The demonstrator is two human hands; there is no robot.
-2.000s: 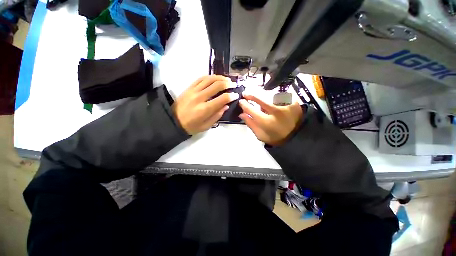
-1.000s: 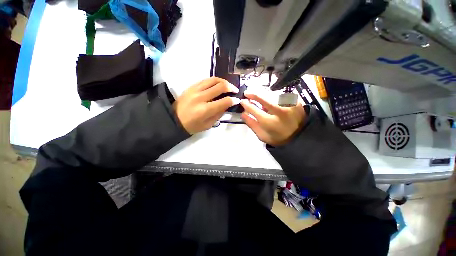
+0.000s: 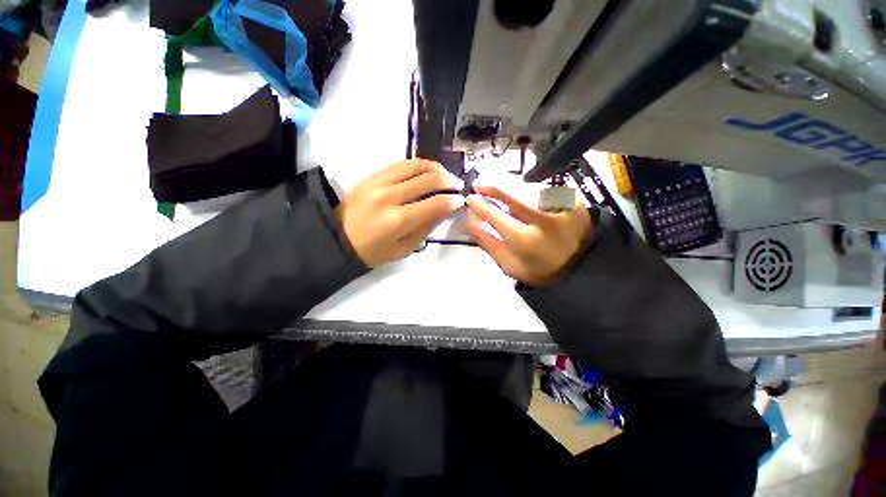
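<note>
A small dark fabric piece (image 3: 469, 182) lies under the needle area of the sewing machine (image 3: 622, 107), mostly hidden by my fingers. My left hand (image 3: 396, 214) pinches its left side with the fingertips. My right hand (image 3: 532, 233) pinches its right side, fingertips nearly touching those of the left. A dark strip of fabric (image 3: 435, 131) runs back from the hands beside the machine head. A thick stack of dark cut pieces (image 3: 216, 152) lies on the table to the left.
Behind the stack are dark pieces with a blue tie strip (image 3: 272, 44) and a green tie strip (image 3: 175, 82). Right of the needle are slim black snips (image 3: 604, 192), an orange-handled tool (image 3: 620, 175), a dark keypad object (image 3: 677, 206) and a grey box (image 3: 769, 262). The ruler-marked edge (image 3: 418, 337) runs in front.
The dark fabric seen below my fingertips earlier no longer shows there; pale bed shows instead. Both hands stay nearly in place, still pinching. The view has shifted slightly.
</note>
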